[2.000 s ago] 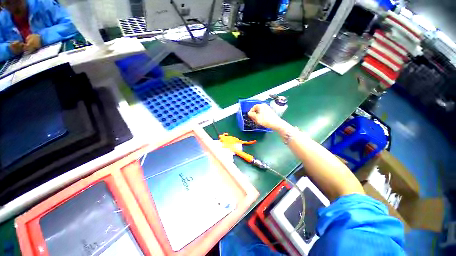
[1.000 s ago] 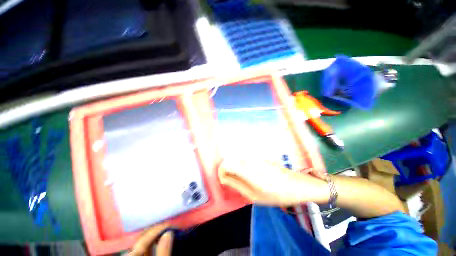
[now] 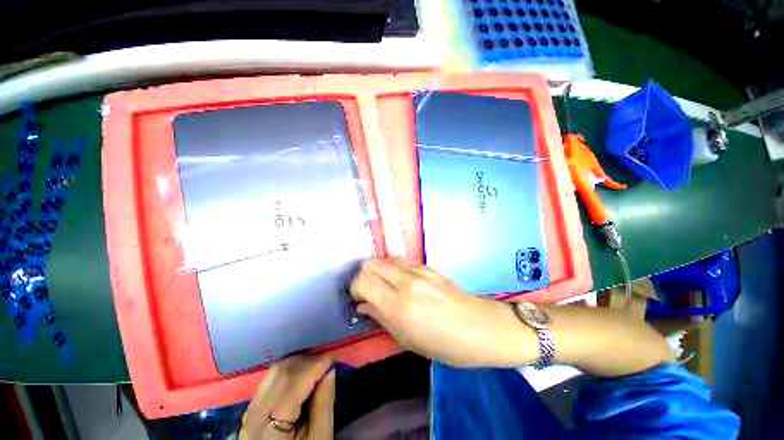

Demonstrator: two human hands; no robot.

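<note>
A coral-red foam tray (image 3: 129, 258) holds two tablets. The left tablet (image 3: 249, 189) lies under clear film. My right hand (image 3: 430, 309) has its fingertips bent together over this tablet's lower right corner and hides most of its camera area. Something small and dark shows by the fingertips; I cannot tell if it is held. My left hand (image 3: 292, 400) is at the tray's near edge, fingers close together, partly cut off by the frame; its hold is unclear. The right tablet (image 3: 481, 232) shows its round lenses at the lower right corner.
An orange air blow gun (image 3: 589, 176) lies right of the tray. Beyond it are a blue parts bin (image 3: 649, 137) with dark pieces and a pale bottle (image 3: 707, 142). Blue strips with dark dots (image 3: 30, 223) lie at left. A blue sheet of dark spots (image 3: 524, 30) is at the back.
My right hand went from the parts bin across the right tablet to the left tablet's camera corner. My left hand came in at the bottom and moved slightly right. The view turned down over the tray.
</note>
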